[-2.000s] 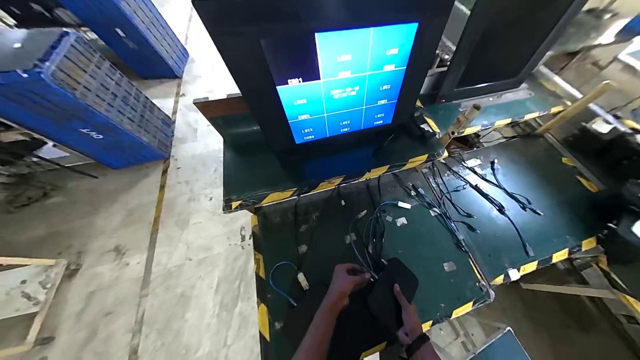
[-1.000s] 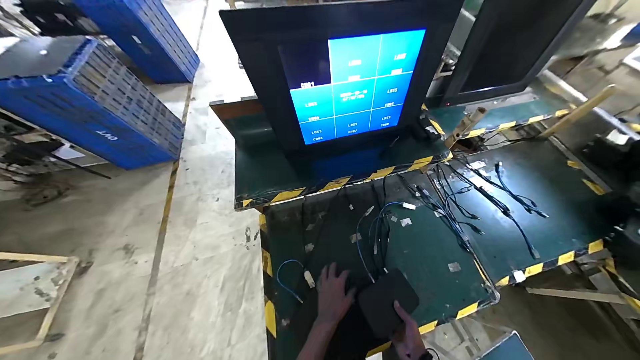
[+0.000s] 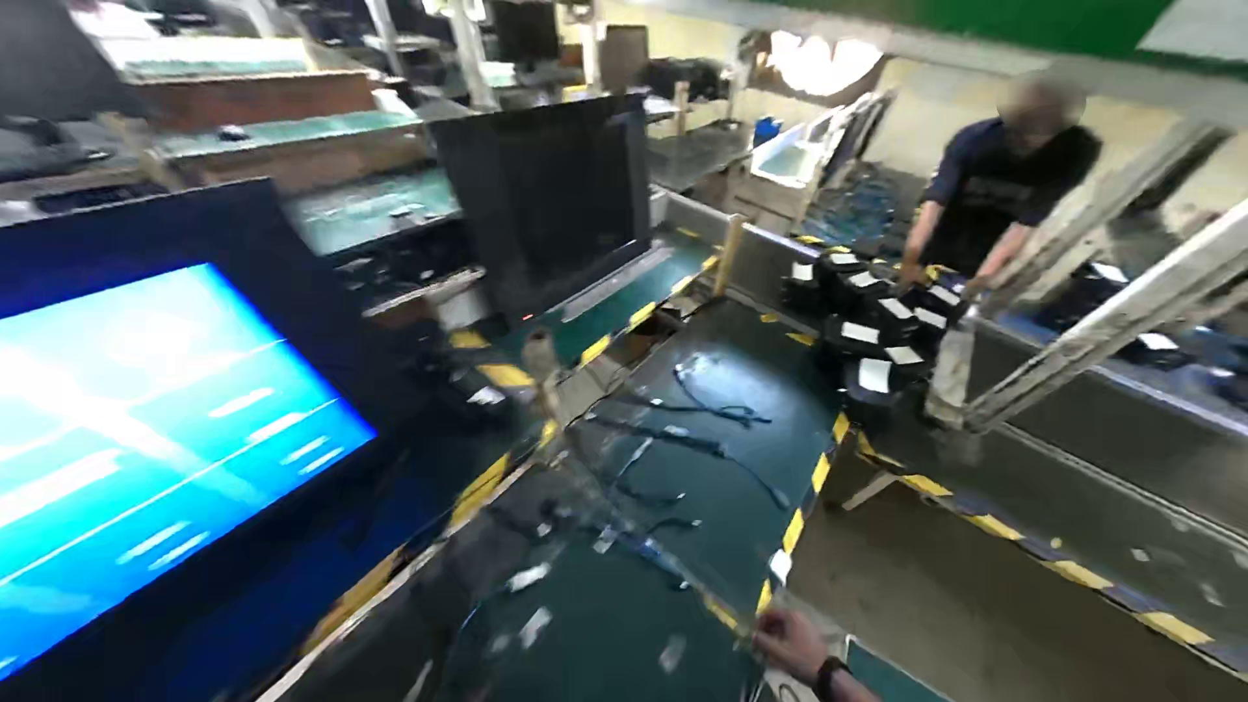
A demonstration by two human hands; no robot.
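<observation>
My right hand [image 3: 792, 645], with a dark band at the wrist, is low in the head view beside the yellow-and-black taped edge of the green worktable [image 3: 585, 624]. Blur hides whether its fingers hold anything. My left hand is out of view, and the black box is not seen. Dark cables [image 3: 702, 444] with connectors lie on the table ahead of the hand. To the left stands a lit monitor [image 3: 175, 419] with a blue screen, and beyond it a dark monitor [image 3: 546, 205].
A co-worker [image 3: 1014, 185] leans over a pile of black items with white labels [image 3: 873, 331] at the back right. A wooden post [image 3: 542, 375] stands by the cables. White metal beams [image 3: 1111, 331] slant across the right side.
The view has swung far to the right. Before, both my hands were at the black box on the table; now only my right hand shows, at the table's edge.
</observation>
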